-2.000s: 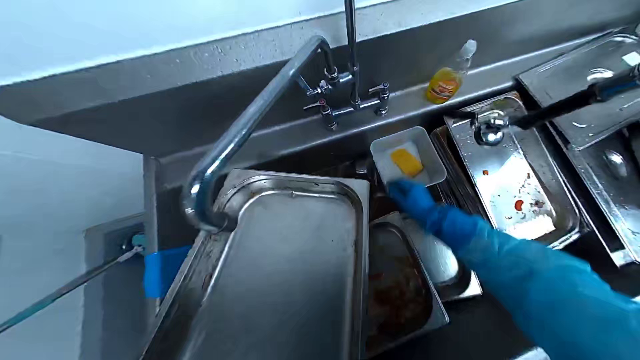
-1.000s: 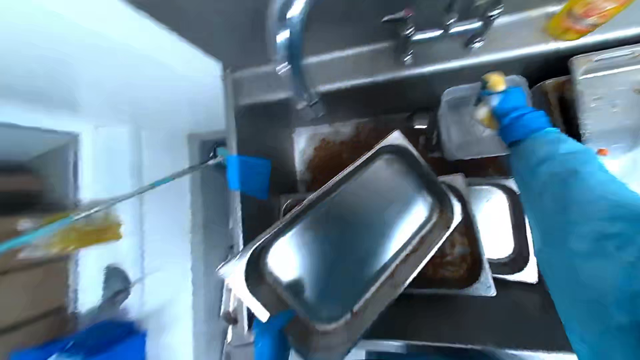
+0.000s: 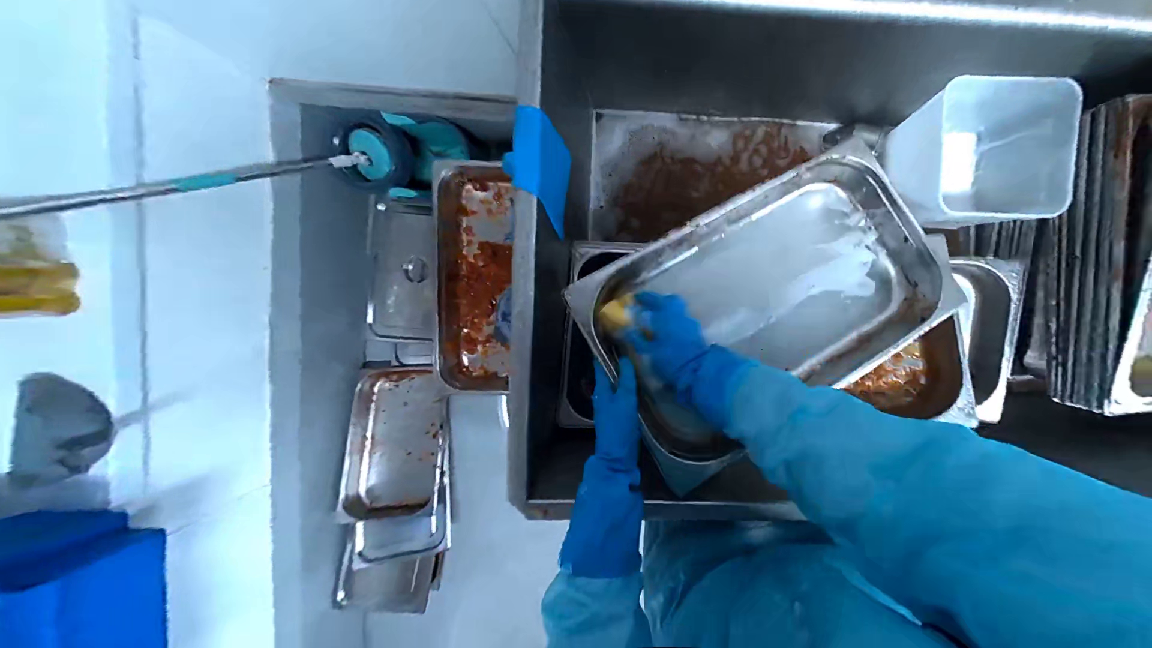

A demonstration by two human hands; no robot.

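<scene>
A rectangular stainless steel pan (image 3: 765, 279) lies tilted across the sink, with whitish suds near its far right end. My right hand (image 3: 670, 337), in a blue glove, presses a yellow sponge (image 3: 617, 313) against the pan's left inner corner. Below it, my gloved left hand (image 3: 617, 409) grips the pan's rim at the lower left; its fingers are partly hidden by the edge. Under the pan, other metal pans show, one with orange-brown residue (image 3: 895, 378).
A translucent plastic container (image 3: 1008, 148) stands at the upper right, beside upright stacked trays (image 3: 1084, 252). Left of the sink wall (image 3: 531, 360) are a soiled pan (image 3: 477, 279) and stacked pans (image 3: 396, 441). A blue cloth (image 3: 542, 166) hangs over the wall; a long pole (image 3: 180, 184) reaches in from the left.
My right hand has moved from the plastic container to the pan with the yellow sponge. Whitish suds now show in the pan. The view has shifted down and left.
</scene>
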